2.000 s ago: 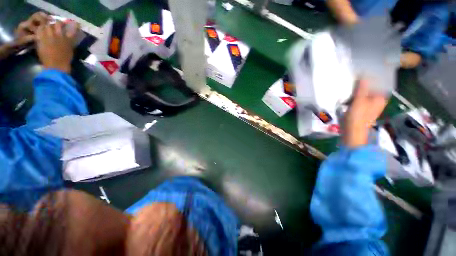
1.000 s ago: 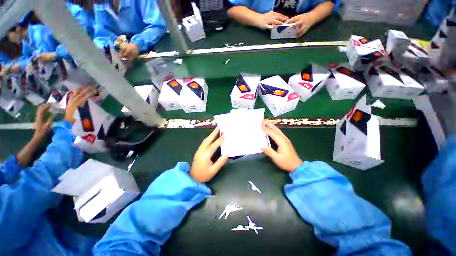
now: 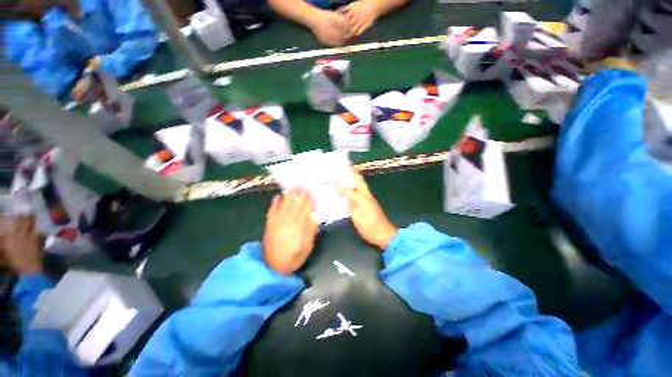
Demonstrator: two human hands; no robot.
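Observation:
A white carton [image 3: 320,180] is between my two hands just in front of the conveyor side rail, its plain white flaps facing up. My left hand [image 3: 290,228] lies on its left side with the fingers over the edge. My right hand [image 3: 368,211] holds its right side. The carton's printed faces are hidden from view. The hands and carton are slightly blurred.
An open carton [image 3: 475,177] stands at right by the rail [image 3: 413,160]. Printed cartons [image 3: 350,121] sit on the green belt. Paper scraps [image 3: 340,325] lie before me. A larger white box [image 3: 99,313], black strap [image 3: 125,221] and slanting post [image 3: 88,140] are at left. A blue sleeve [image 3: 615,177] is at right.
The view has shifted, so things sit lower or further left. My left hand has moved up over the carton. A carton now shows behind the row on the belt. The opposite worker's hands are now together.

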